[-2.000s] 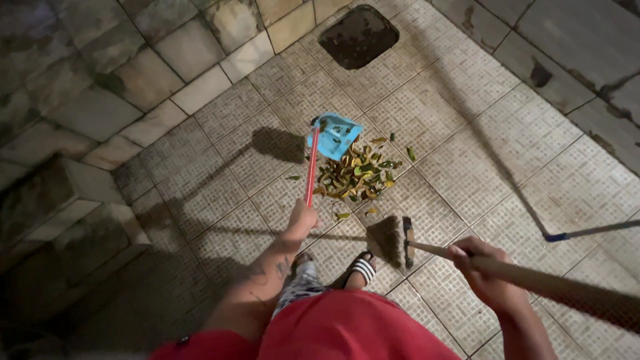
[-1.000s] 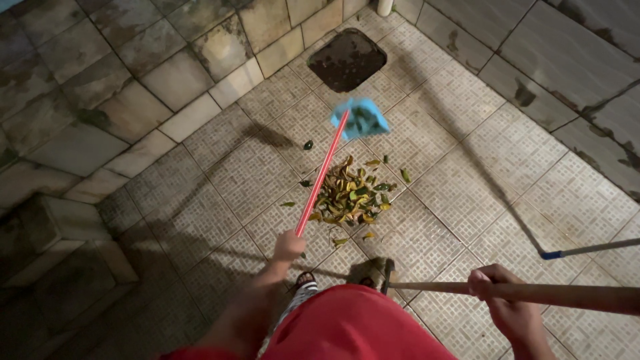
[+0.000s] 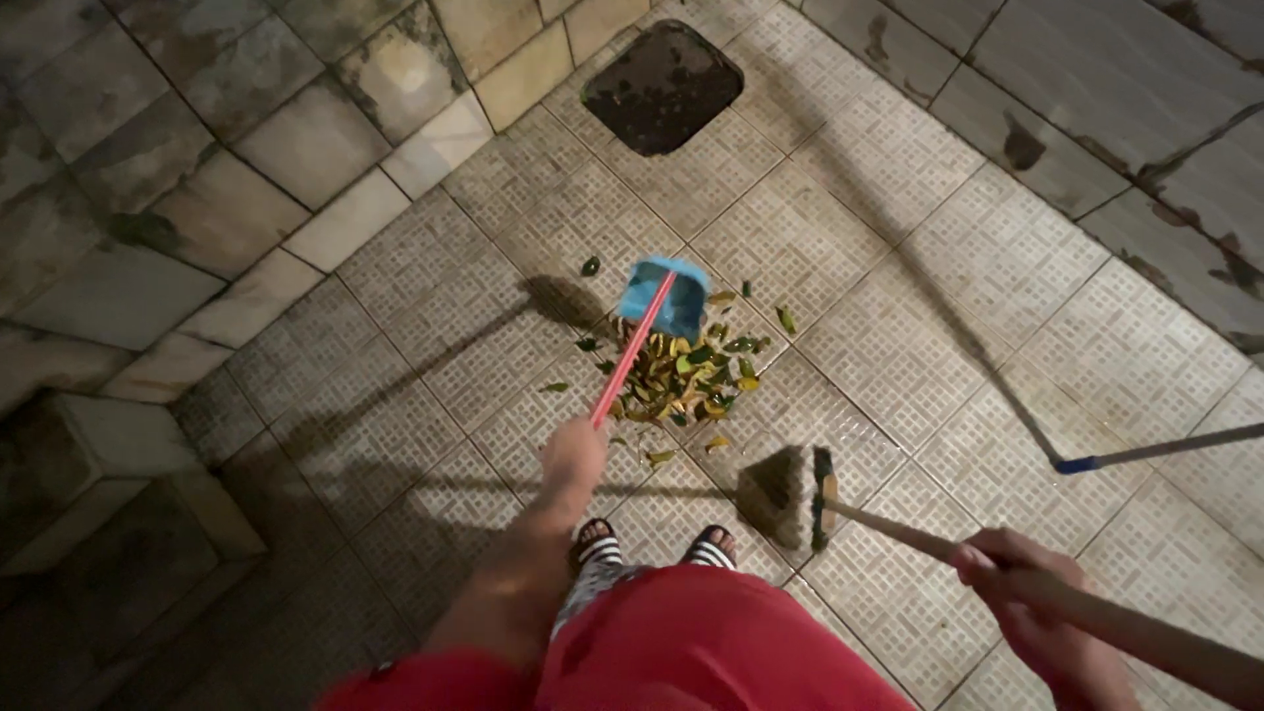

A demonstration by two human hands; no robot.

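My left hand (image 3: 575, 456) grips the red handle of a blue dustpan (image 3: 664, 296), whose pan is at the far edge of a pile of green and yellow leaves (image 3: 686, 380) on the tiled floor. A few leaves lie loose around the pile. My right hand (image 3: 1032, 592) is closed around the wooden handle of a broom (image 3: 820, 499). The broom head, with pale bristles facing left, is to the right of my sandalled feet and nearer to me than the pile. Whether the bristles touch the floor, I cannot tell.
A dark rounded-square drain cover (image 3: 664, 87) lies near the far corner. Stained tile walls (image 3: 296, 118) run along the left and right. At the lower left is a tiled step (image 3: 128, 484). A thin pole with a blue end (image 3: 1076, 464) reaches in from the right.
From one second ago, the dustpan has come down from beyond the pile to the pile's far edge. The broom head has moved away from my body, having been close by my feet.
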